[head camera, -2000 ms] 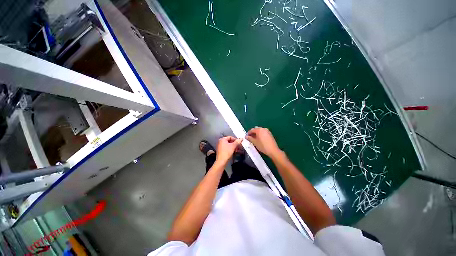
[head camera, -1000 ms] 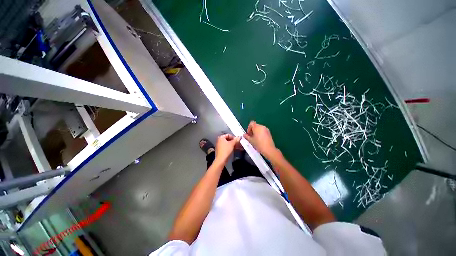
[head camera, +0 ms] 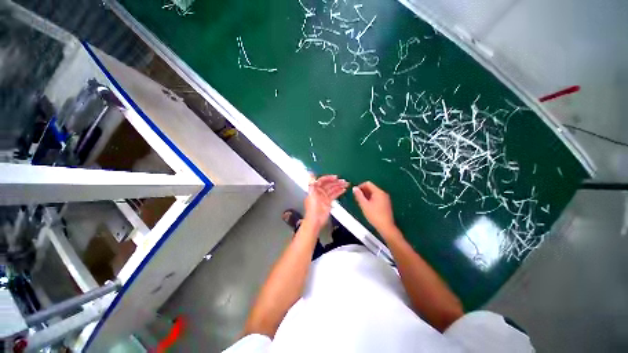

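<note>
My left hand [head camera: 322, 196] is over the white near rail [head camera: 265, 143] of the green conveyor belt [head camera: 289, 103]. Its palm faces up, the fingers are spread out, and no object shows on it. My right hand [head camera: 374, 207] is just to the right, over the belt's near edge, with fingers curled and fingertips pointing at the left hand. The two hands are a little apart. Anything small between the right fingertips is too small to tell. Thin white trimmings [head camera: 458, 148] lie tangled in a heap on the belt beyond my right hand.
A white machine frame with blue edging [head camera: 210, 185] stands to the left, its corner pointing towards the belt. More loose trimmings [head camera: 337, 34] lie farther up the belt. A red object [head camera: 560, 94] is beyond the far rail. Part of a red coiled hose [head camera: 172, 334] shows at bottom left.
My hands have come apart from their fingertip-to-fingertip position, and my left hand has turned palm up with its fingers extended. The view has turned, so the belt and machine sit at a different angle.
</note>
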